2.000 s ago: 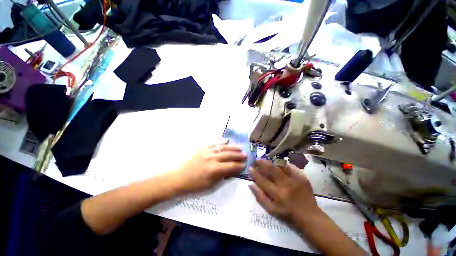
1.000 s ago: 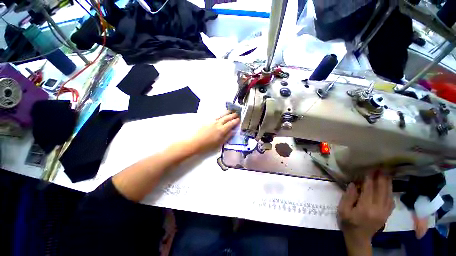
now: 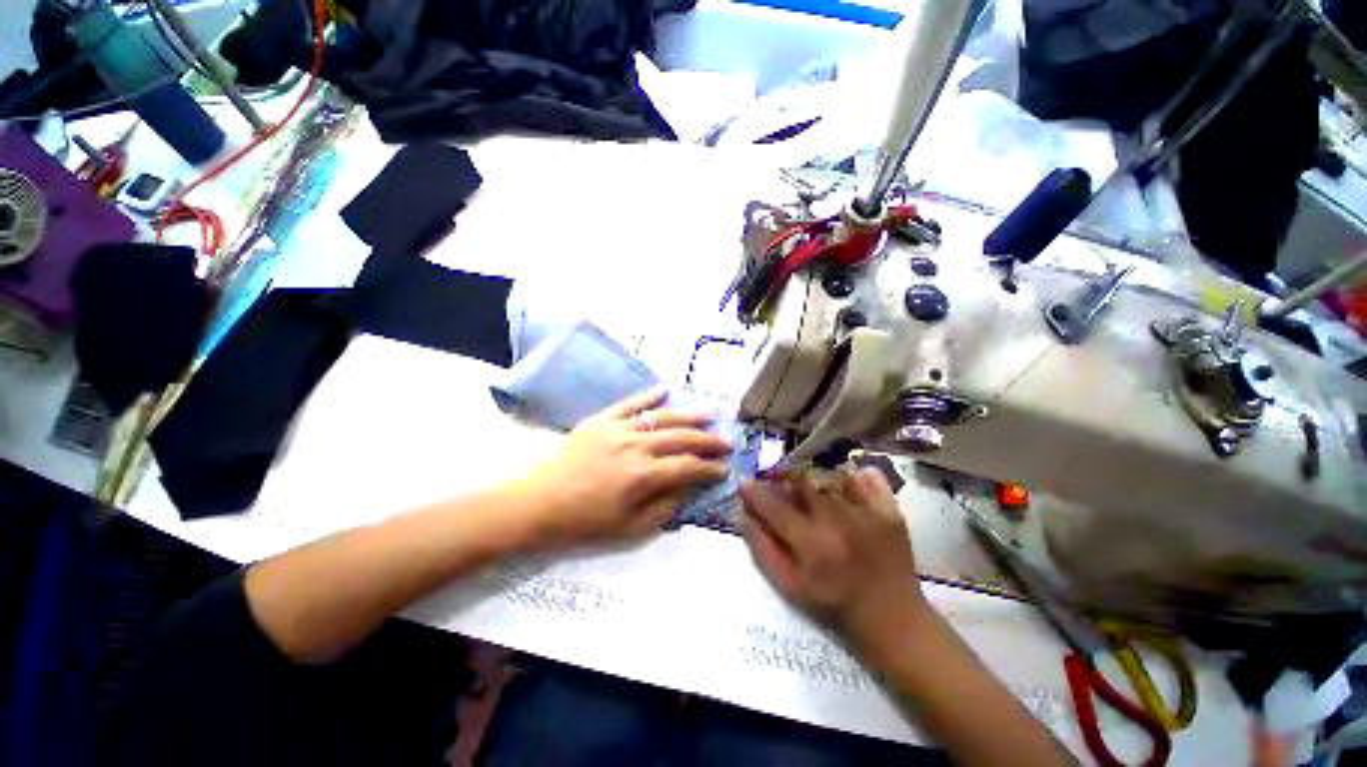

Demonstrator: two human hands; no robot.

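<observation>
A cut piece with a pale grey-blue face [image 3: 577, 378] lies on the table and runs to the needle area of the cream-white sewing machine [image 3: 960, 360]. My left hand [image 3: 648, 468] lies flat on the piece, left of the presser foot, with nothing seen gripped. My right hand [image 3: 832, 543] is at the piece's near right edge, just in front of the needle area; its fingertips are close together, and whether they pinch the cloth cannot be told. The presser foot and needle are mostly hidden by the machine head and my fingers.
Shears [image 3: 1072, 622] with red and yellow handles lie right of my right hand. A small red-orange object [image 3: 1012, 495] is under the machine arm. Black cut pieces [image 3: 248, 397] lie at the left. A black cloth pile [image 3: 495, 68] is at the back. A purple machine [image 3: 53, 225] stands far left.
My right hand has moved from under the machine arm at the right back to the needle area. The grey-blue piece now extends left of my left hand. The shears' handles are uncovered.
</observation>
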